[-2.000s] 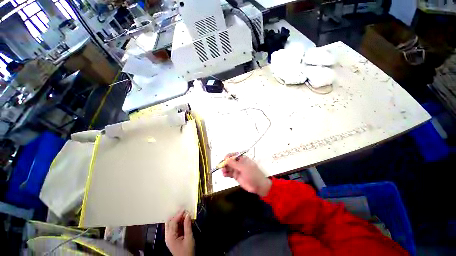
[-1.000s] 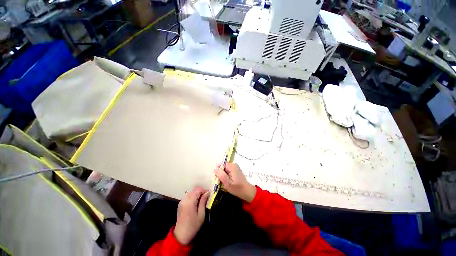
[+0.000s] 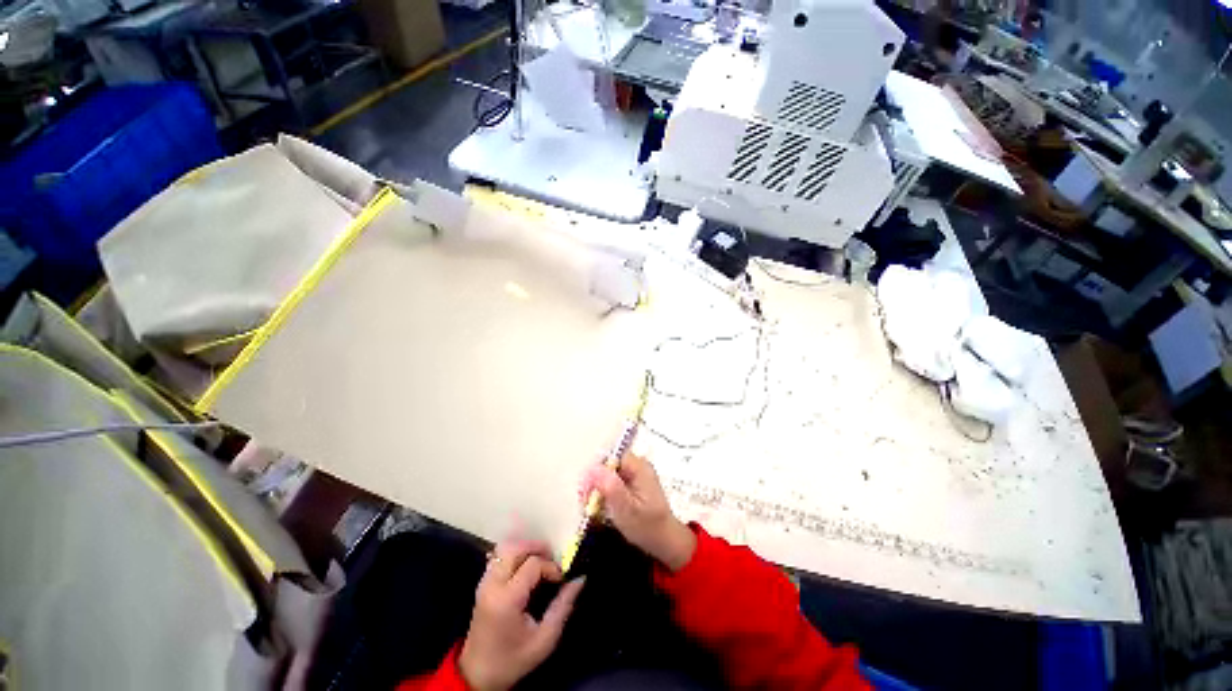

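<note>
A large beige bound fabric panel (image 3: pixel 419 358) lies flat on the pale worktable, its right edge carrying yellow edge binding (image 3: pixel 573 545). My left hand (image 3: pixel 514 614) is at the panel's near right corner, with fingers on the bound edge. My right hand (image 3: pixel 640 508) is just above and right of it, fingers closed around a slim yellowish pen-like tool (image 3: pixel 593 502) at the edge. The tool's tip is too small to make out. The thin tool cord (image 3: pixel 703 401) loops over the tabletop.
More beige panels with yellow edges (image 3: pixel 122 527) are heaped at left under a grey cable. A blue bin (image 3: pixel 115 162) stands at the far left. Behind the table (image 3: pixel 824 446) are a white vented machine (image 3: pixel 777 135) and a small black box (image 3: pixel 723 249). A white cloth bundle (image 3: pixel 946 338) lies at right.
Since two seconds ago, my right hand and the tool have come to the panel's edge beside my left hand. In the last second, my left hand has turned, its thumb and fingers spreading more.
</note>
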